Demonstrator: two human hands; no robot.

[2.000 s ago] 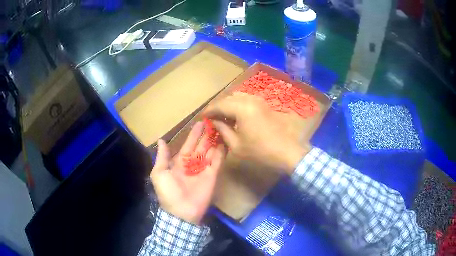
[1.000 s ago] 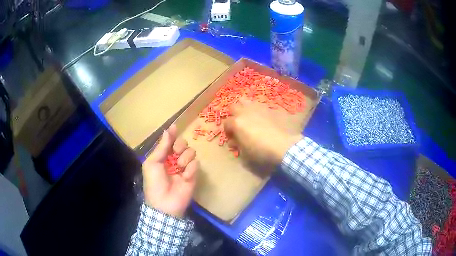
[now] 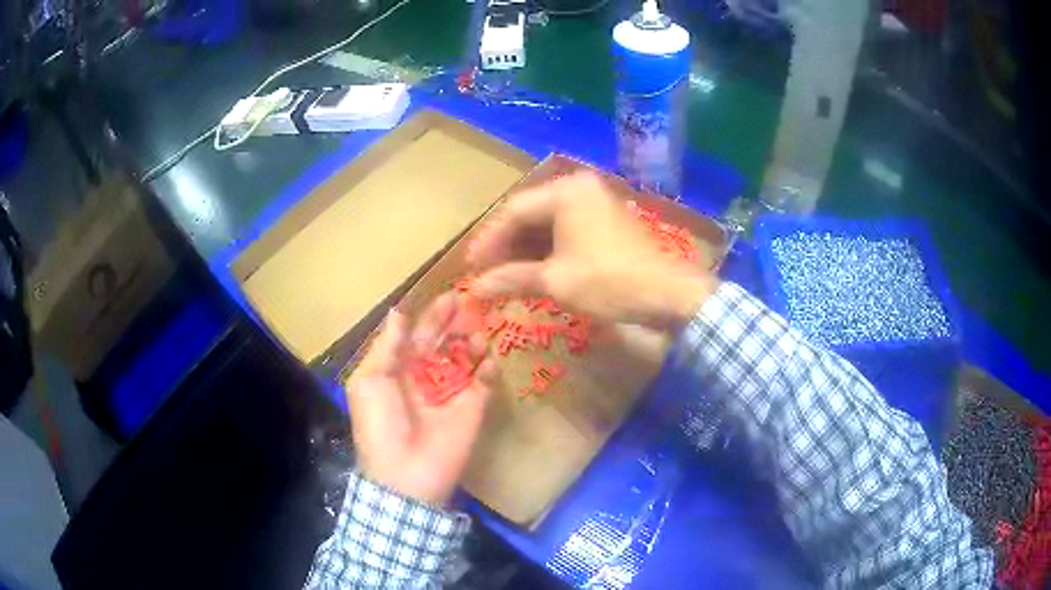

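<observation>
Red plastic pieces lie loose in the shallow cardboard tray in front of me. More lie at its back, partly hidden by my right hand. My left hand is palm up with fingers curled around a small heap of red plastic pieces, over the tray's left edge. My right hand is blurred, above the tray, with thumb and fingers close together; whether it pinches a piece cannot be told.
A second cardboard tray adjoins at left. A spray can and white power strip stand behind. A blue bin of silver pieces and a tray of dark metal and red pieces are at right. A large carton is at left.
My right hand has risen from the red pieces towards my left hand. My left hand has opened somewhat. Red pieces in the tray have spread towards me.
</observation>
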